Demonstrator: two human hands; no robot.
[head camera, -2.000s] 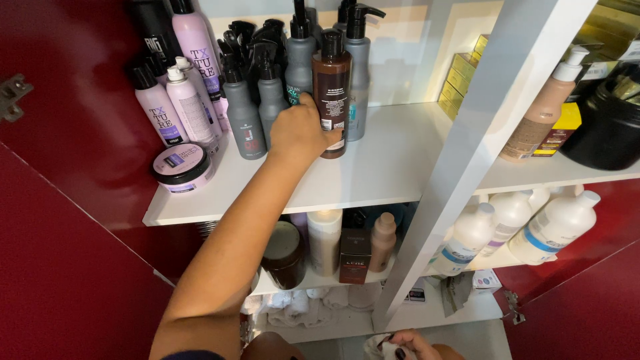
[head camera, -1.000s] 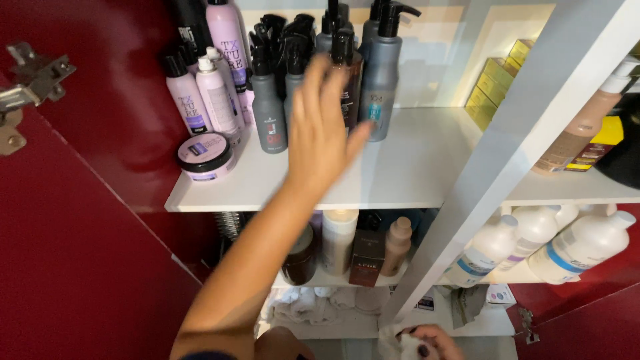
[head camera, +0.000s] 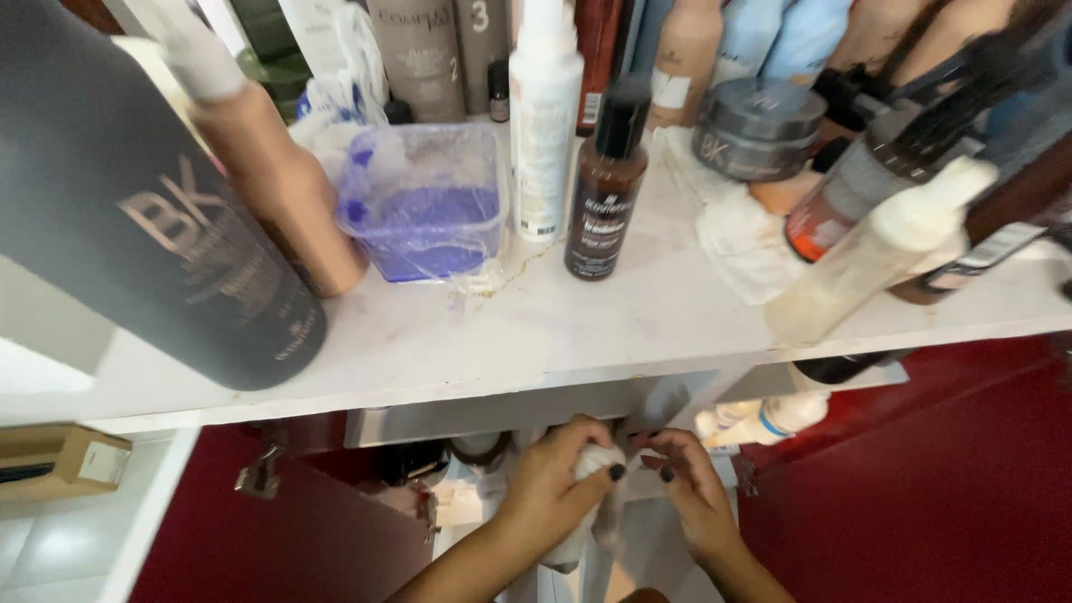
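Note:
My left hand (head camera: 559, 473) is curled around a crumpled white cloth (head camera: 596, 459) low in the middle of the view, below the shelf edge. Just right of it is my right hand (head camera: 682, 481), fingers bent and apart, close to the cloth; whether it touches the cloth cannot be told. Above both hands, on the white shelf (head camera: 469, 339), stand a small dark brown bottle with a black cap (head camera: 605, 197), a white bottle (head camera: 544, 134) and a clear plastic tub with purple contents (head camera: 431, 209).
A large dark grey bottle (head camera: 193, 226) and a tan bottle (head camera: 289, 184) stand at the left. On the right are a grey jar (head camera: 758, 134), a white cloth (head camera: 733, 239) and a clear pump bottle (head camera: 854, 268). Red doors (head camera: 921, 452) flank the lower shelves.
My left hand has left the bottles on the middle shelf and is now at the cloth beside my right hand. The view has shifted strongly, showing the upper shelf.

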